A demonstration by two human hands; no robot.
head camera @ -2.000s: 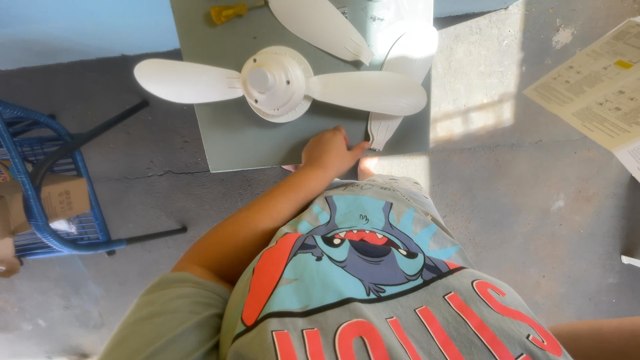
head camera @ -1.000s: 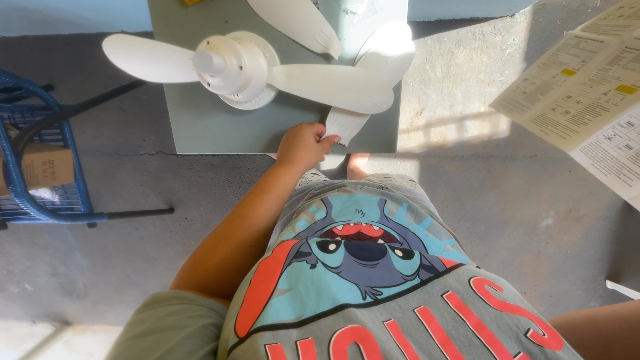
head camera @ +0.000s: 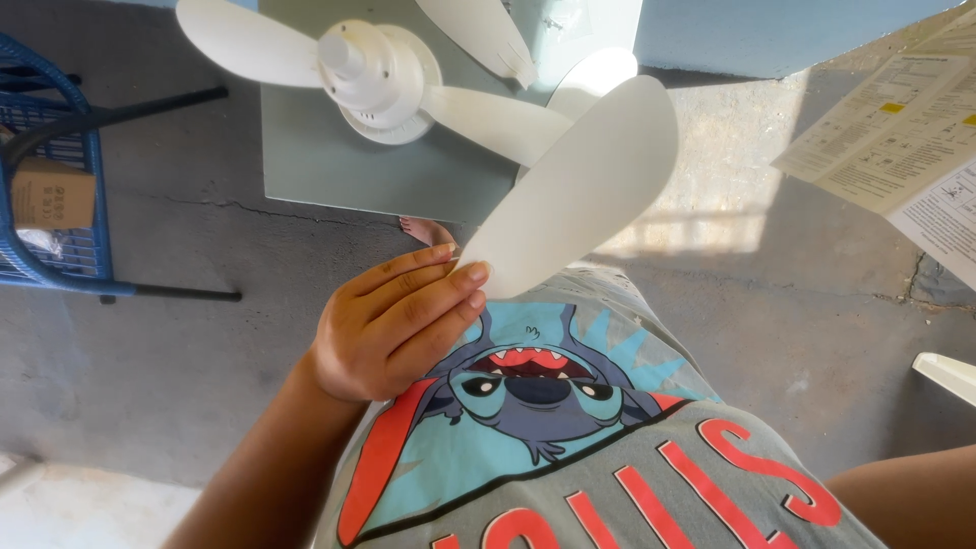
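My left hand [head camera: 404, 320] grips the narrow root end of a loose white fan blade [head camera: 579, 191], which is lifted over my lap and the table's near edge. Beyond it, a white ceiling fan motor [head camera: 374, 76] rests on the grey-green tabletop [head camera: 335, 179], with one attached blade [head camera: 248, 46] reaching left and another [head camera: 496, 122] reaching right, partly behind the held blade. Two more blades lie on the table, one at the back [head camera: 484, 34] and one at the right [head camera: 598, 72]. My right hand is out of view; only part of that arm shows at the lower right.
A blue woven chair [head camera: 95, 198] at the left holds a cardboard box [head camera: 53, 194]. Printed instruction sheets [head camera: 877, 130] are at the right. A pale edge of some object [head camera: 945, 377] shows at the far right. A bare foot [head camera: 427, 231] is below the table's near edge.
My left hand was at a blade root by the table's near edge; it now holds a blade raised toward my body. The motor has tilted since two seconds ago.
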